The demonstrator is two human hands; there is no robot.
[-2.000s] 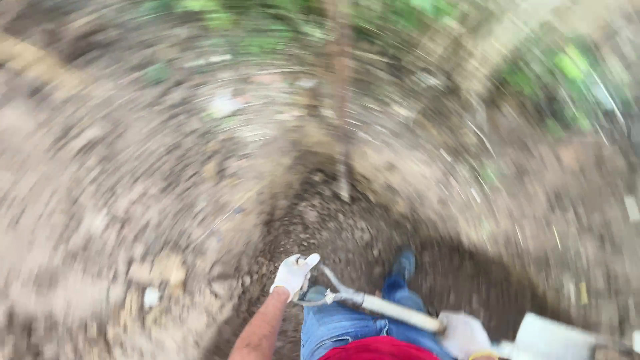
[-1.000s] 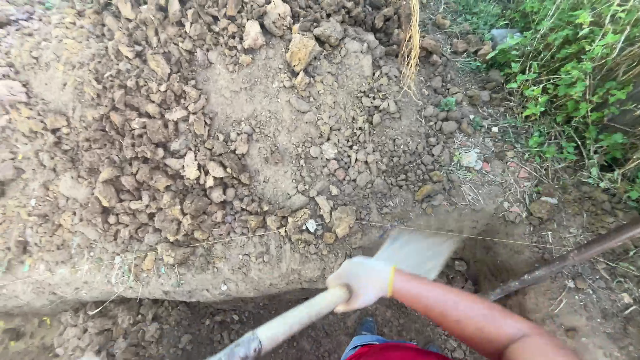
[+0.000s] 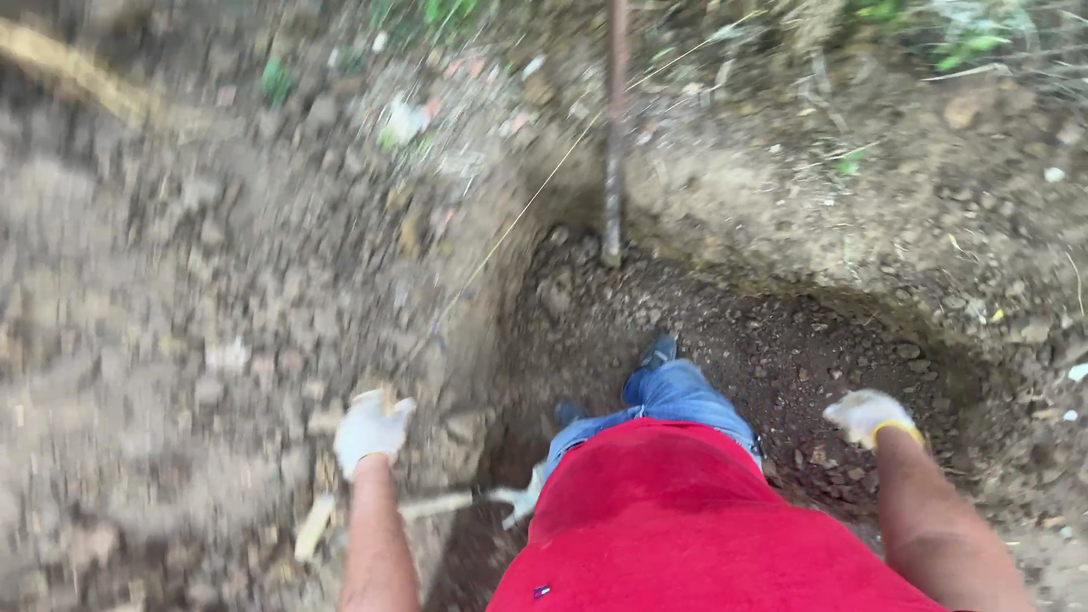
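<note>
My left hand (image 3: 372, 432), in a white work glove, hovers over the rubble at the left of the trench, thumb apart from the fingers, holding nothing. At the right, my right hand (image 3: 869, 416), in a white glove with a yellow cuff, is over the trench's right part; it holds no tool that I can see, and its fingers are blurred. The shovel's pale handle (image 3: 438, 505) lies low across the trench edge between my left forearm and my jeans, its metal grip end near my leg. The blade cannot be made out. Neither hand touches the shovel.
I stand in a dug trench (image 3: 722, 331) with loose soil on its floor. A rusty metal bar (image 3: 614, 136) stands upright at its far end. A thin string (image 3: 518, 217) runs along the left edge. Clods of earth (image 3: 212, 255) cover the left bank; weeds grow at the top.
One second ago a gloved hand gripped the shovel handle, with the blade over the soil; now both hands are off it and the shovel lies low at the left. The view has turned a lot.
</note>
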